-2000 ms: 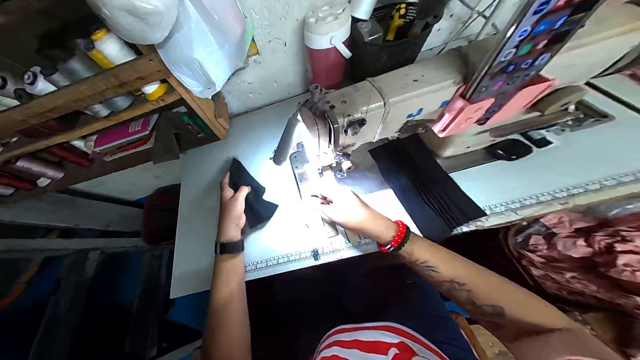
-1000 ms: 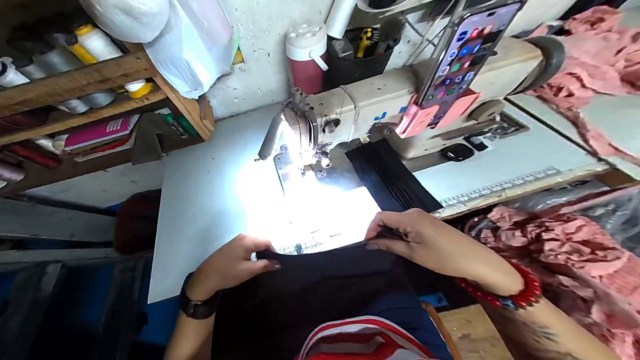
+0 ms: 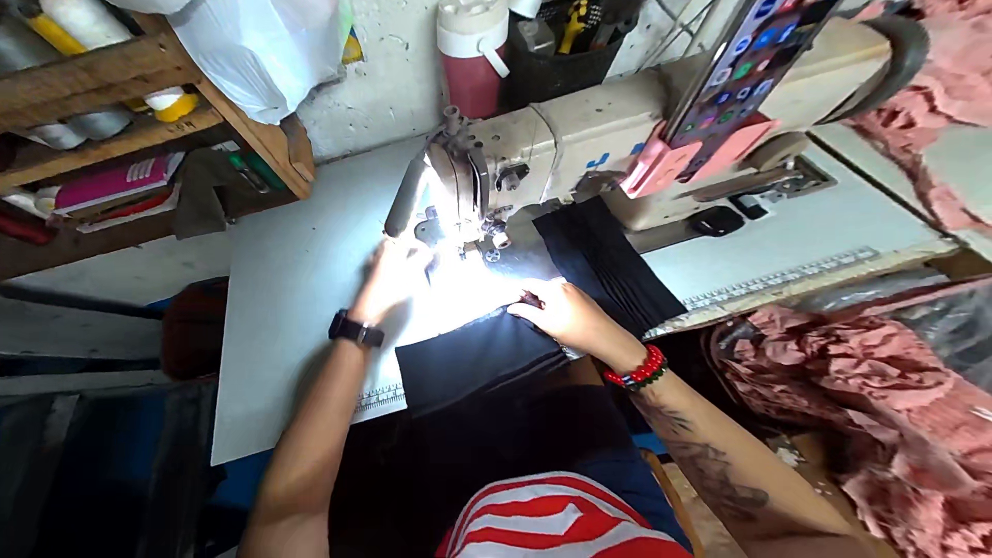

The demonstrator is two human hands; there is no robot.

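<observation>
A sewing machine (image 3: pixel 573 132) stands on a pale table, its lamp glaring over the needle area. My right hand (image 3: pixel 570 314) grips the upper edge of a black fabric piece (image 3: pixel 480 360), which hangs over the table's front edge toward my lap. Left of the needle, my left hand (image 3: pixel 391 279) is raised near the lamp; glare washes out its fingers, so whether it holds anything is unclear. To the right of the needle lies a stack of black fabric pieces (image 3: pixel 608 267), close beside my right hand.
A phone (image 3: pixel 752 70) sits in a pink holder (image 3: pixel 694 159) on the machine. Wooden shelves (image 3: pixel 101 66) with thread cones stand at left. Behind the machine are a red-and-white jug (image 3: pixel 473 62) and a black basket (image 3: pixel 566 58). Pink fabric (image 3: pixel 907 434) is heaped at right.
My left hand has left the black fabric's edge at the table front and moved up beside the machine head. My right hand has brought its part of the fabric up onto the table.
</observation>
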